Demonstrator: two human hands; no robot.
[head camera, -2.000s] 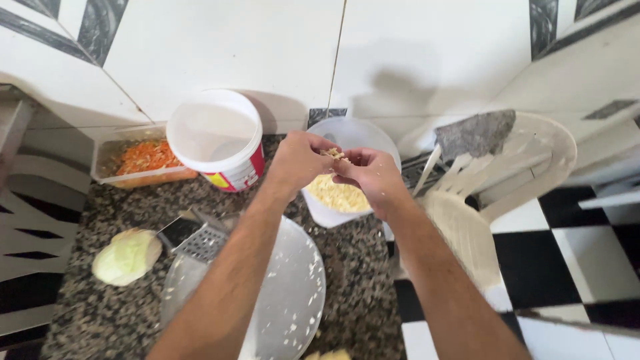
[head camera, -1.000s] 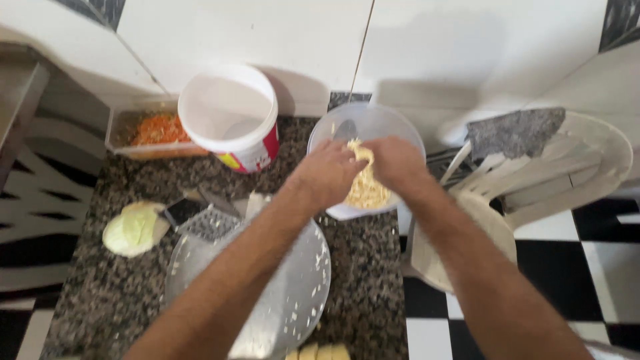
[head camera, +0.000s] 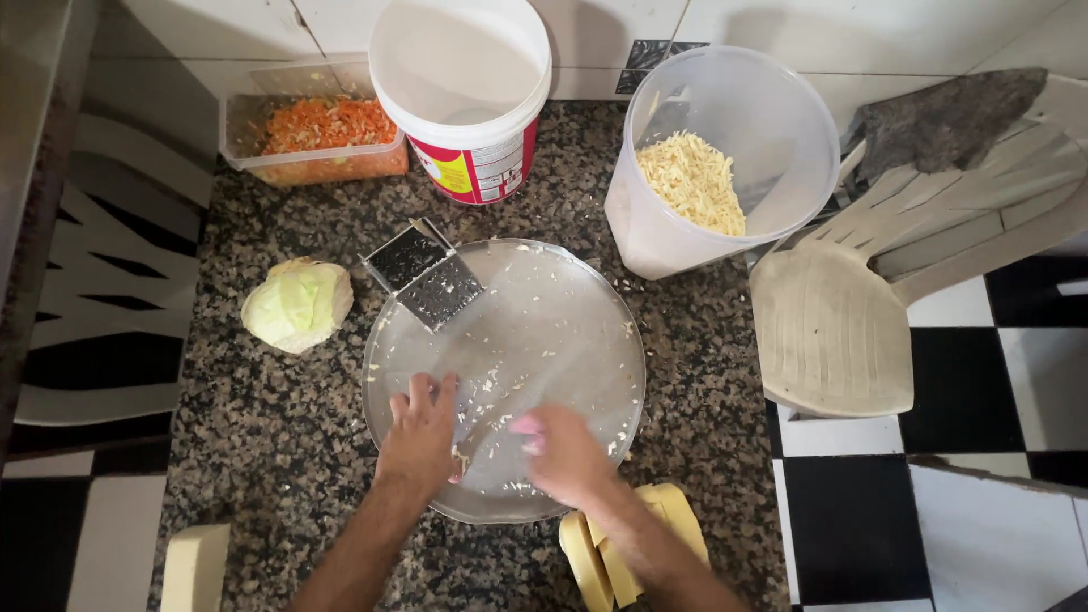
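Note:
Strewn with pale shreds, a round metal tray (head camera: 544, 340) lies on the granite counter. My left hand (head camera: 421, 433) rests on its lower left part, fingers spread, a few shreds by the thumb. My right hand (head camera: 561, 450) is over the lower right of the tray, blurred, fingers curled; whether it holds anything is unclear. A metal box grater (head camera: 438, 285) lies on its side at the tray's upper left edge. Grated cheese (head camera: 693, 183) sits in a translucent plastic container (head camera: 663, 229) at the back right. Cut blocks of cheese (head camera: 671, 510) lie beside the tray, partly under my right forearm.
A white bucket (head camera: 510, 127) and a clear box (head camera: 319, 161) of shredded carrot stand along the tiled wall. Half a cabbage (head camera: 297, 306) lies left of the grater. Another pale block (head camera: 197, 565) is at the lower left. A plastic chair (head camera: 833, 340) with a grey cloth (head camera: 943, 123) stands at right.
Both hands have moved from the container of grated cheese down to the tray. Pale shreds were between the fingers two seconds ago. The view has shifted downward.

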